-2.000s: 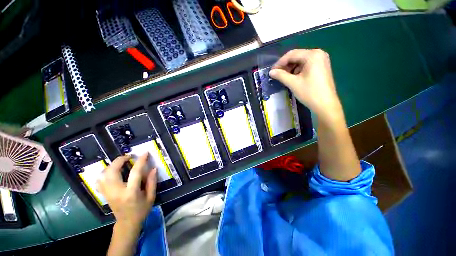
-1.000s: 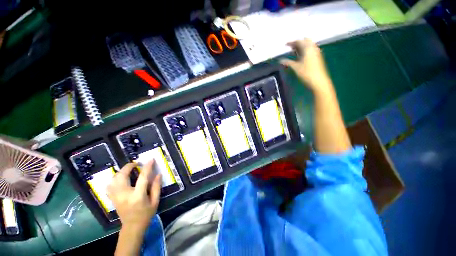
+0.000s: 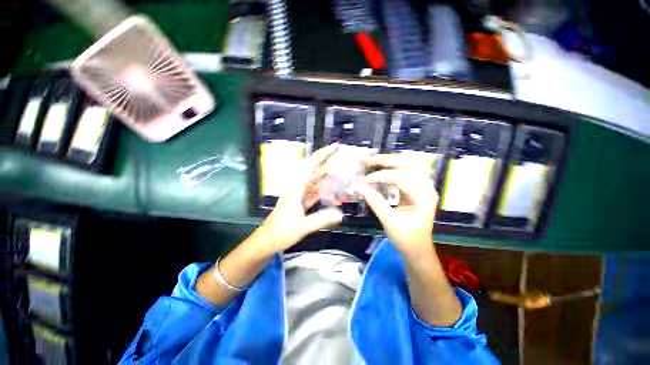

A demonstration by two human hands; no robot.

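Observation:
A black foam tray (image 3: pixel 251 153) holds several open phone bodies side by side, each with a white block edged in yellow. The leftmost phone body (image 3: pixel 280 165) lies left of my hands. My left hand (image 3: pixel 303 203) is over the second phone, fingers spread, beside a small clear film (image 3: pixel 341 187). My right hand (image 3: pixel 403 203) is over the middle of the tray with its fingertips at the film, seemingly pinching it. The image is blurred, and I cannot tell whether my left fingers touch the film.
A pink fan (image 3: pixel 142 80) is left of the tray, with film scraps (image 3: pixel 210 167) below it. More loaded trays (image 3: pixel 70 128) are at the left. A red-handled tool (image 3: pixel 370 50), ring sheets (image 3: pixel 447 43) and orange scissors (image 3: pixel 487 47) lie behind. A red cord (image 3: pixel 457 273) is below the bench edge.
The view has swung left. My right hand has come from beyond the tray's right end to its middle. My left hand has lifted off the second phone. Both hands are now close together at the film.

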